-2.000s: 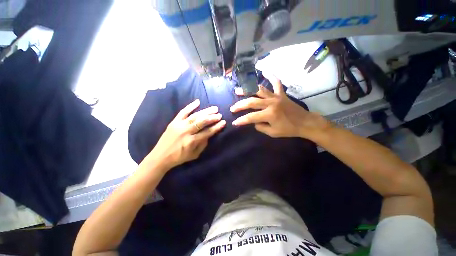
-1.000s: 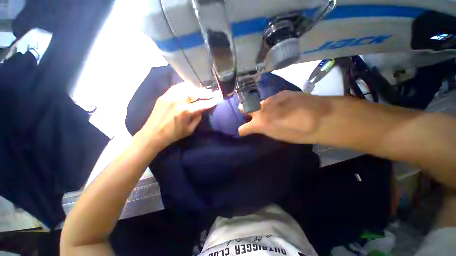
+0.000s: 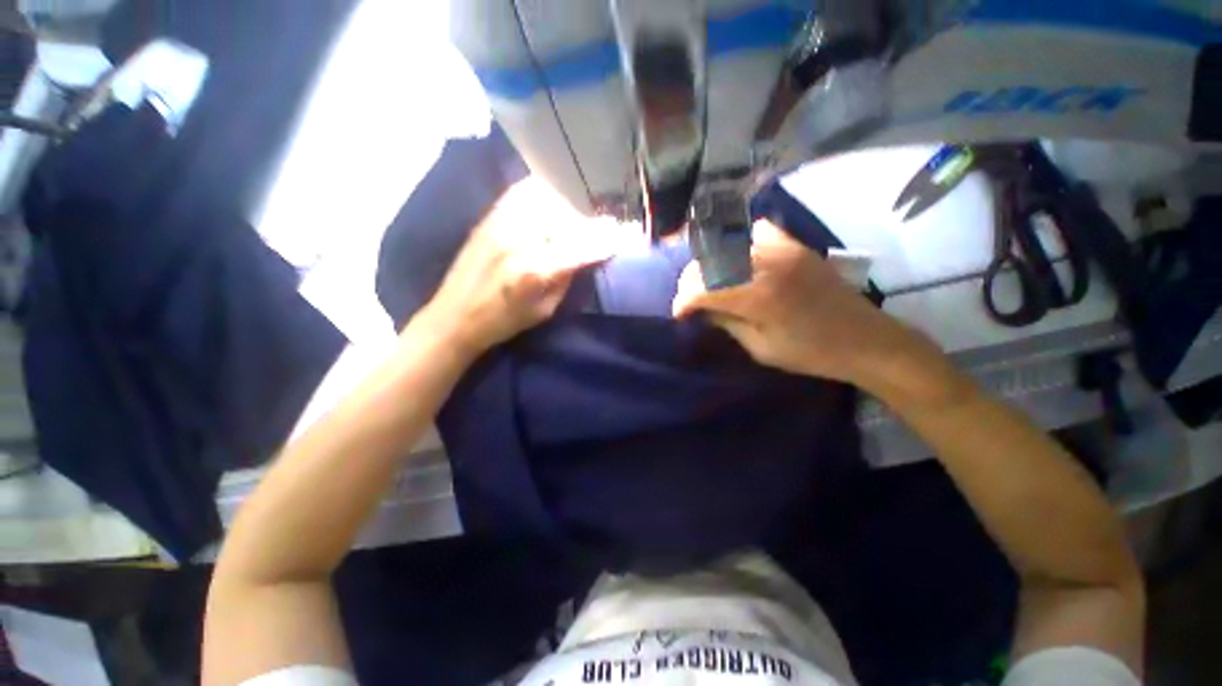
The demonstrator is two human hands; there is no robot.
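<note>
The dark navy garment piece [image 3: 643, 429] lies under the needle area and hangs over the table edge into the lap. My left hand [image 3: 503, 275] holds the cloth left of the needle, its fingertips washed out by the lamp glare. My right hand [image 3: 791, 306] pinches the cloth just right of the needle, partly behind the grey block [image 3: 722, 241]. The white sewing machine head [image 3: 576, 121] with a blue stripe stands above both hands. The needle tip and presser foot are hard to make out in the glare.
Black-handled scissors [image 3: 1029, 255] and small snips [image 3: 934, 180] lie right of the needle. More navy cloth [image 3: 148, 308] is heaped on the left. Dark cloth [image 3: 1166, 282] lies at the right end. The table's front edge [image 3: 925, 432] runs below my right forearm.
The view has shifted, so the machine sits further right. From two seconds ago, both hands have gone from flat on the cloth to gripping it at the needle; my right forearm lowered since one second ago.
</note>
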